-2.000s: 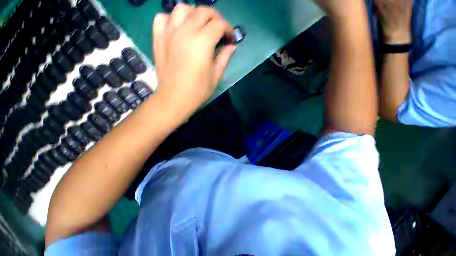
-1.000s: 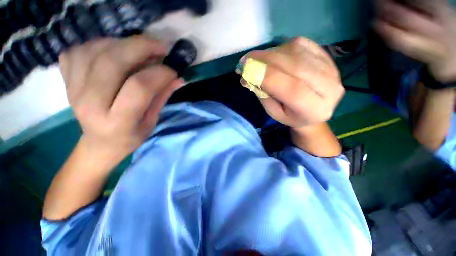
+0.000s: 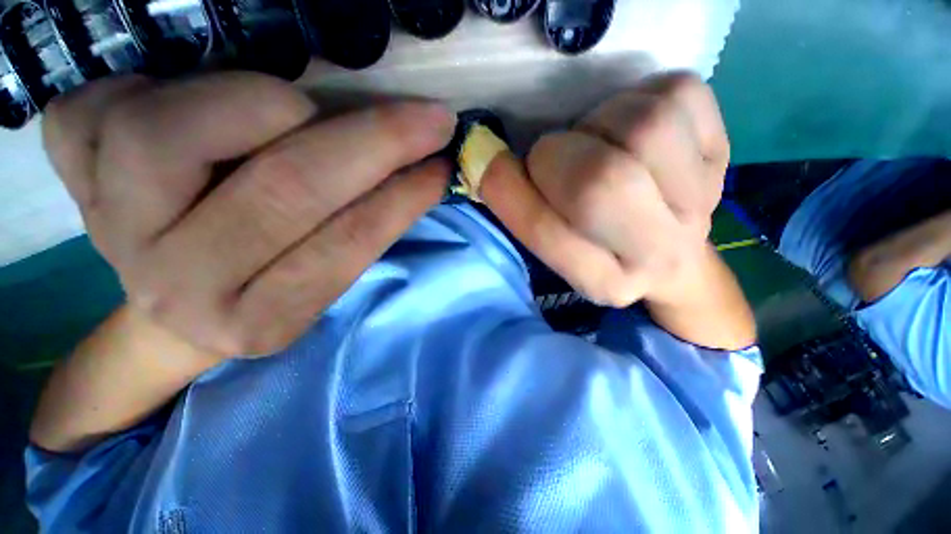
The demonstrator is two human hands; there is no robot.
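A black plastic housing (image 3: 477,123) is held between my two hands, close to my chest; most of it is hidden by fingers. My left hand (image 3: 250,198) pinches it from the left between thumb and index finger. My right hand (image 3: 636,188) presses on it with its taped thumb; the yellow-tan finger tape (image 3: 479,162) covers the tip. Whether a small part is under the thumb cannot be told. Glossy black housings in a row (image 3: 349,29) lie on the white sheet (image 3: 667,42) at the top.
The green mat (image 3: 824,83) shows right of the white sheet. A person's arm in a light-blue sleeve (image 3: 912,323) is at the right edge. Dark crates or trays (image 3: 834,386) stand on the floor at the lower right, near a yellow line.
My hands have come together at the housing; a second ago they were apart, with the housing in my left hand. The view is now closer to the hands and the row.
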